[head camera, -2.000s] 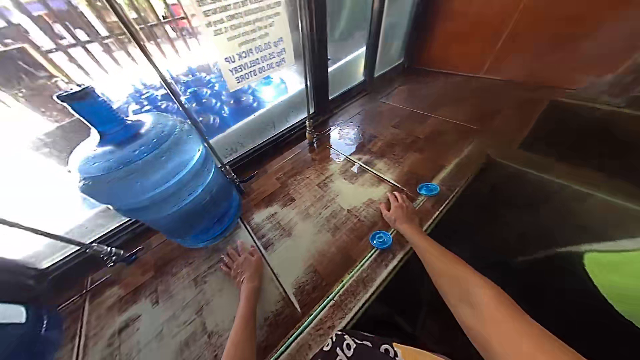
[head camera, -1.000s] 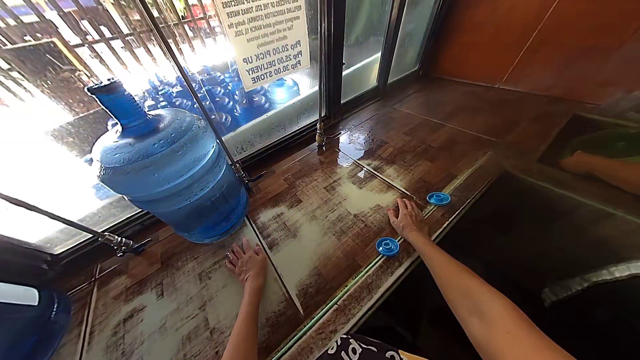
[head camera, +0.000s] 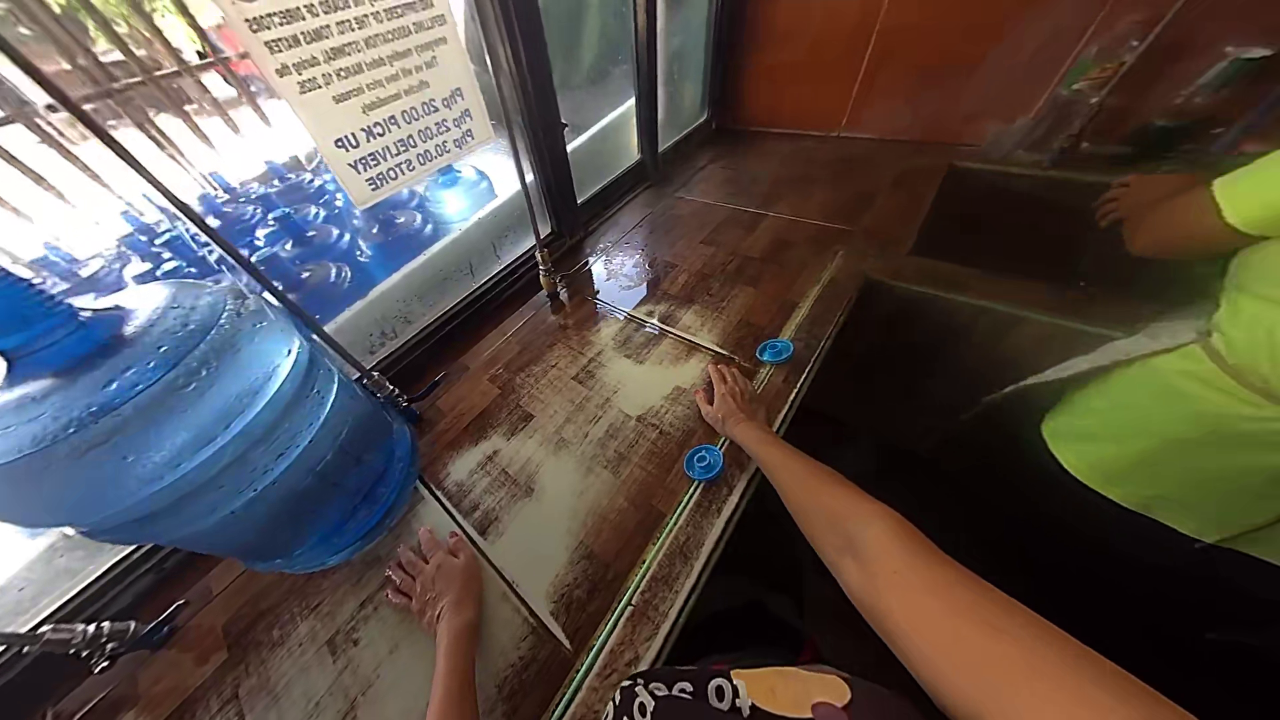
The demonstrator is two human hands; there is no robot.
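My left hand (head camera: 440, 582) rests palm down, fingers spread, on the worn wood-look counter (head camera: 540, 490), just right of the base of a large blue water jug (head camera: 230, 430). Nothing is in it. My right hand (head camera: 733, 402) lies on the counter near its front edge, fingers apart and holding nothing that shows. It is between two round blue plastic caps: one cap (head camera: 775, 351) lies just beyond the fingertips, the other cap (head camera: 703, 462) beside the wrist. The jug stands upright by the window, its top cut off by the frame.
A metal valve (head camera: 546, 272) stands at the window's foot, another valve (head camera: 90, 640) at lower left. Many blue jugs (head camera: 300, 230) are outside the glass, behind a printed notice (head camera: 370, 90). At right is a person in a bright green shirt (head camera: 1150, 440). Water wets the far counter.
The person in green has come further into view at the right. Both my hands stay on the counter in about the same places, and the caps have not moved. The view has shifted.
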